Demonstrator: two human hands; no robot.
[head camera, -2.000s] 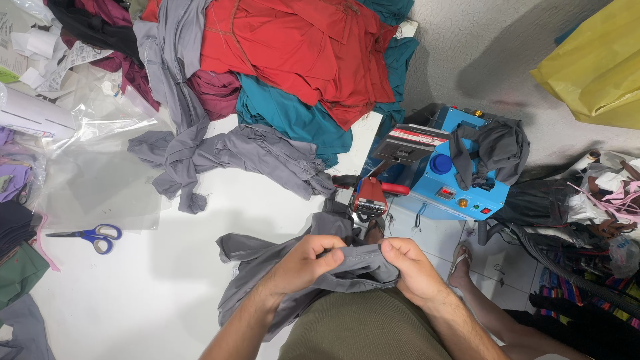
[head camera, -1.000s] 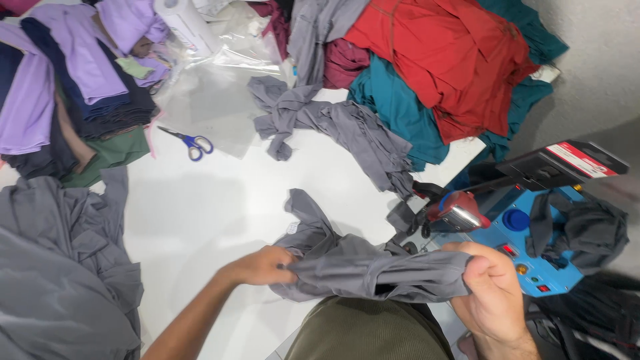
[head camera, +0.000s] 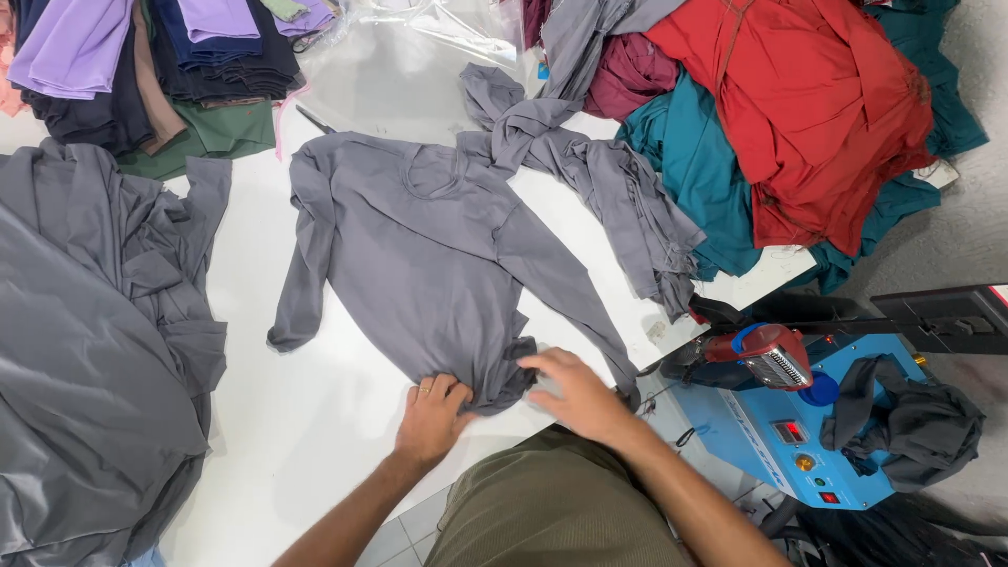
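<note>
A grey long-sleeved shirt (head camera: 425, 252) lies spread on the white table, its round neckline away from me and its sleeves out to both sides. My left hand (head camera: 433, 417), with a ring on one finger, grips the shirt's bunched hem near the table's front edge. My right hand (head camera: 579, 394) is just right of the bunched hem, fingers apart, its fingertips at the cloth. Another crumpled grey garment (head camera: 622, 205) lies beyond the shirt and meets its shoulder. Only a dark tip of the scissors (head camera: 313, 120) shows past the left shoulder.
Grey garments (head camera: 87, 339) are heaped at the left. Folded purple (head camera: 75, 47) and dark clothes lie at the back left, beside clear plastic (head camera: 417, 71). Red (head camera: 819, 118) and teal (head camera: 693, 173) garments fill the back right. A blue machine (head camera: 780, 441) with a red-and-black head stands by the right edge.
The grey garment bunched between my hands in the earlier frames is now laid out on the table, covering most of the scissors. My right hand has let go of it. The view has shifted.
</note>
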